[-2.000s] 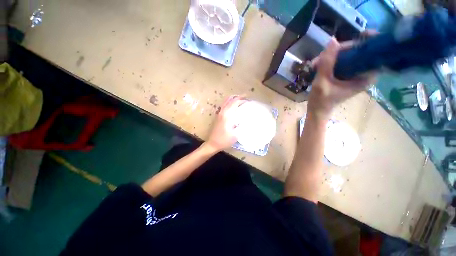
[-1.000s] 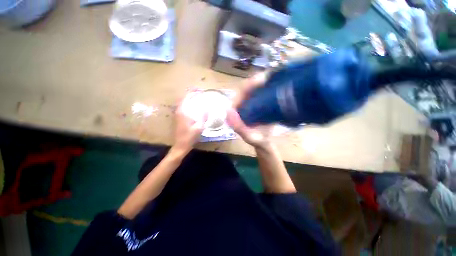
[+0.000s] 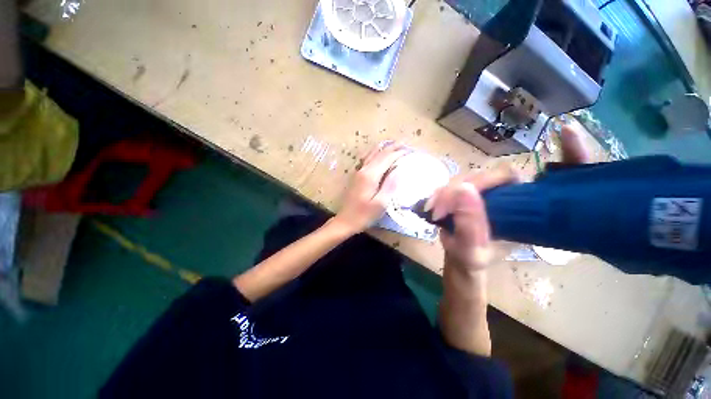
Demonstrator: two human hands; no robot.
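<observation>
A round white disc (image 3: 421, 175), washed out by glare, lies on a square base plate (image 3: 407, 224) near the bench's front edge. My left hand (image 3: 373, 187) lies over the disc's left side and holds it. My right hand (image 3: 468, 222) grips the front of the dark-blue electric screwdriver (image 3: 592, 210). The screwdriver lies nearly level in the picture, its black nose at the disc's lower right side. Whether the tip touches a screw is too small to tell.
A ribbed disc (image 3: 365, 19) on a square base plate (image 3: 313, 43) stands at the back. A metal screw feeder (image 3: 499, 101) stands behind the right hand. Another disc (image 3: 555, 255) lies partly under the screwdriver. A red stool (image 3: 144, 175) and yellow cloth (image 3: 35, 140) are beyond the bench, left.
Two seconds ago the right hand and screwdriver were up at the feeder; they have come down to the disc. The left hand stays on the disc. The camera view has shifted between frames.
</observation>
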